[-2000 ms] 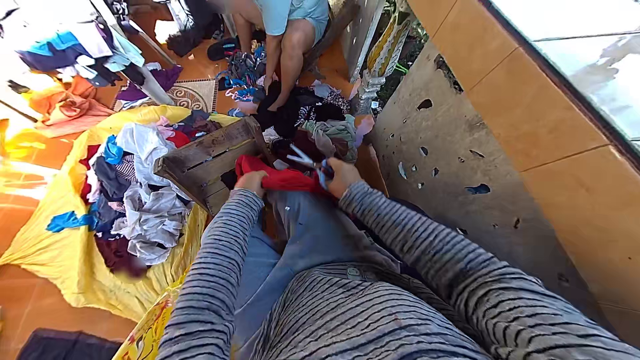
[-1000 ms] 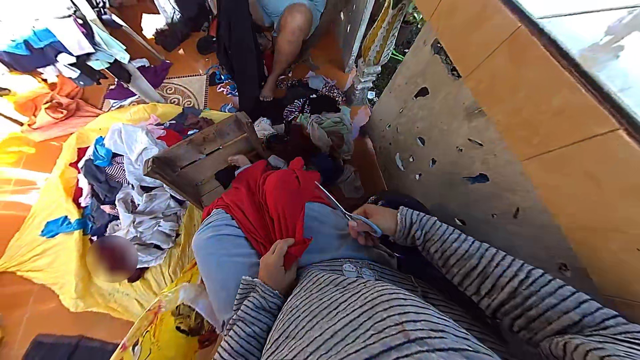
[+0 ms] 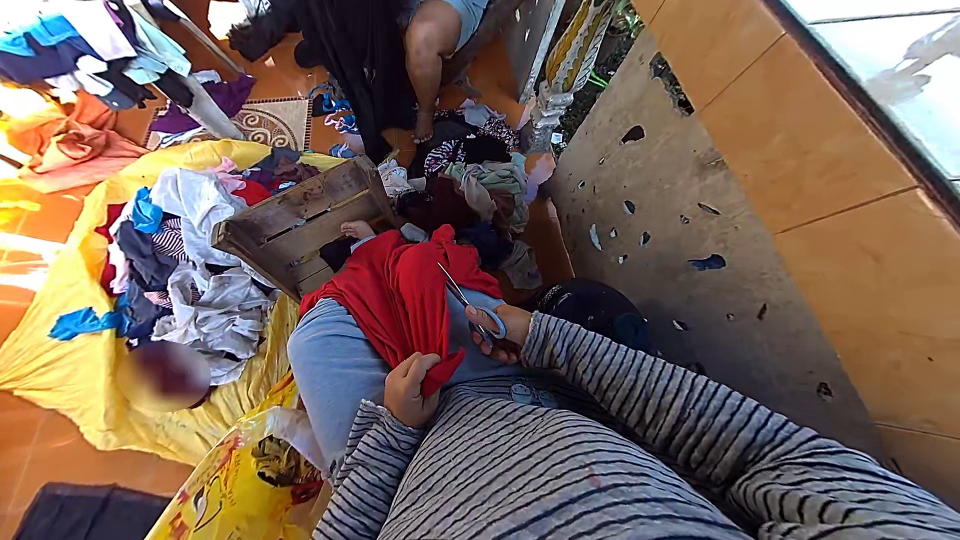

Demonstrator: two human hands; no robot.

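Observation:
A red cloth (image 3: 397,289) lies spread over my lap and knees. My left hand (image 3: 412,390) grips its near edge close to my waist. In my right hand (image 3: 501,334) is a pair of scissors (image 3: 459,289) with light-blue handles, the blades pointing up and left across the cloth's right part. The blades look nearly closed together; whether they touch the cloth I cannot tell. My right hand rests over my right thigh.
A wooden crate (image 3: 300,225) stands tilted beyond my knees. Left of it, mixed clothes (image 3: 217,300) lie on a yellow sheet (image 3: 67,375). More cloth (image 3: 480,187) is heaped ahead, near another person's leg (image 3: 426,67). A yellow plastic bag (image 3: 225,480) is at lower left, a holed board (image 3: 645,172) at right.
The red cloth, bunched between both hands two seconds ago, is now spread over my lap. My left hand has come closer to my waist. The other person's hands, visible earlier, are out of view.

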